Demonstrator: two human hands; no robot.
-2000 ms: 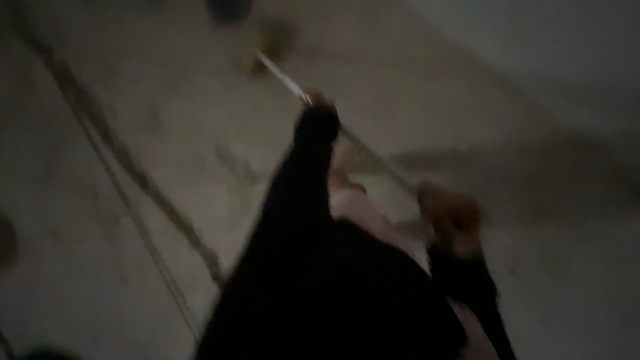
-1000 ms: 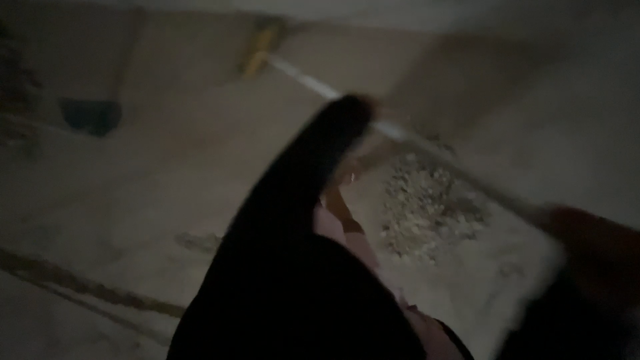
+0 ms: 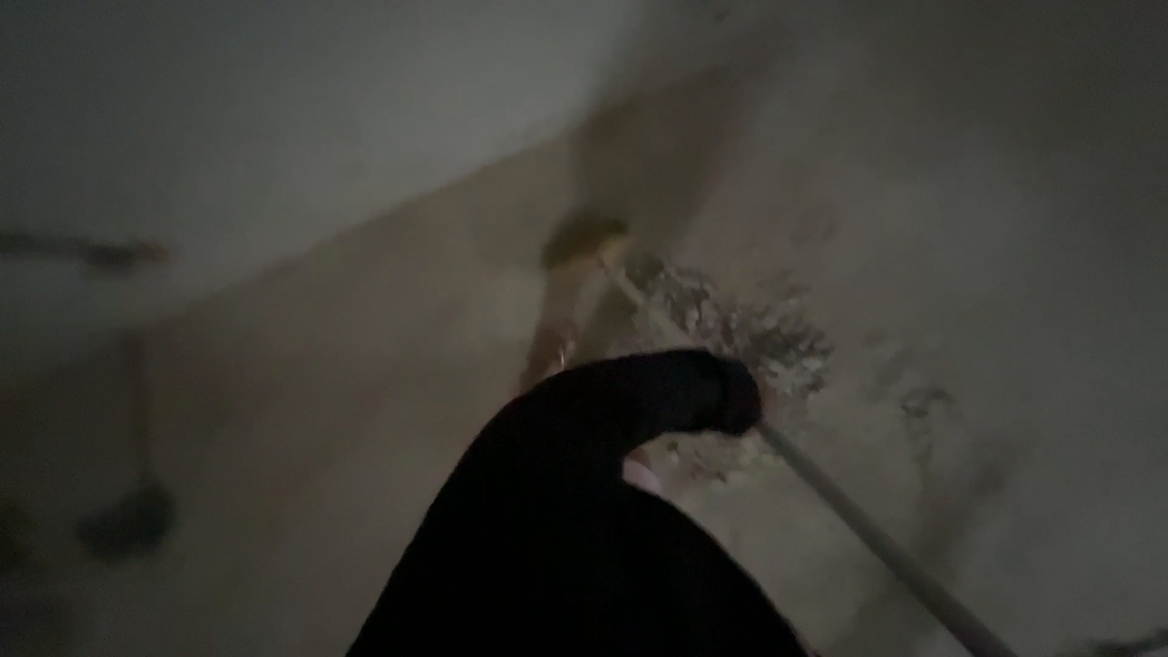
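Observation:
My left hand (image 3: 769,401) is mostly hidden behind the cuff of a black sleeve. It is closed around the pale handle of a broom (image 3: 885,547), which slants from the upper middle to the bottom right. The blurred yellowish broom head (image 3: 613,248) is on the floor, just above and left of a heap of loose debris (image 3: 776,338). My right hand is out of the frame.
A dark long-handled dustpan (image 3: 128,522) stands at the left. Above it, a dark elongated thing (image 3: 109,254) is too blurred to name. A pale wall (image 3: 274,119) meets the floor diagonally. Smaller debris (image 3: 923,401) lies right of the heap.
The broom head has moved from the far side to beside the debris heap. My right hand, on the handle before, has left the frame. The view has turned.

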